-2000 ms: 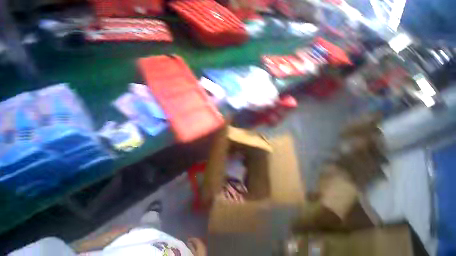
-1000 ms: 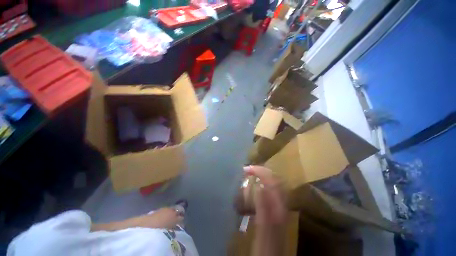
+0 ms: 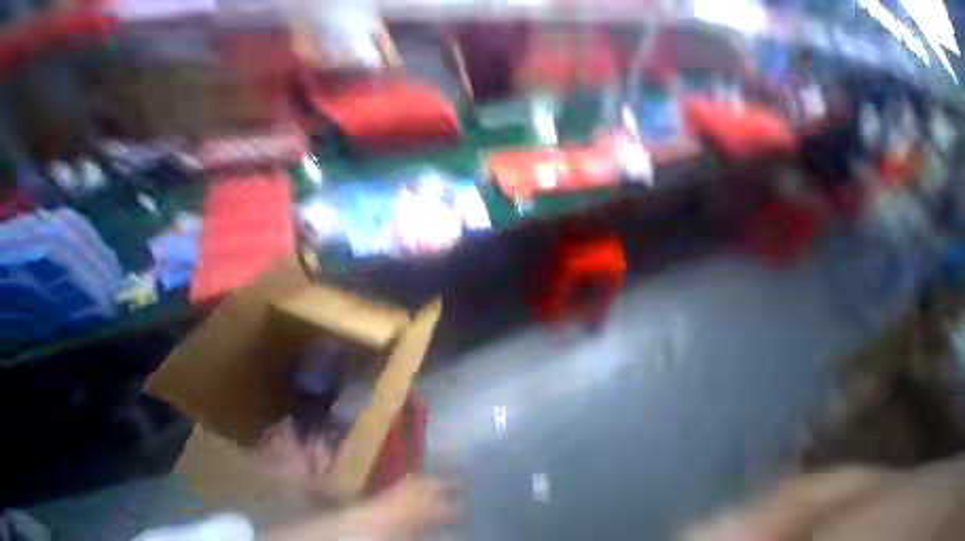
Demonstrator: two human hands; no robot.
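The frame is strongly blurred. An open brown carton (image 3: 228, 365) stands tilted at the lower left, with its flaps spread and blurred pale and pinkish contents inside. My left hand (image 3: 418, 505) is at the bottom edge of the picture, just below and right of the carton's near flap; whether it touches the carton cannot be told. My right hand (image 3: 836, 505) is at the lower right, large, blurred and cut off by the edge. What either hand holds, if anything, cannot be made out.
The green bench (image 3: 497, 125) runs across behind the carton. On it lie a long red tray (image 3: 246, 235), stacked blue boxes (image 3: 53, 269), a pile of clear-bagged items (image 3: 407, 217) and more red trays. A red stool (image 3: 584, 277) stands beyond. Brown cardboard (image 3: 899, 391) is at the right.
The view has swung from the floor and right-side cartons towards the bench. The open carton now shows at a different slant. My right hand has moved to the lower right corner.
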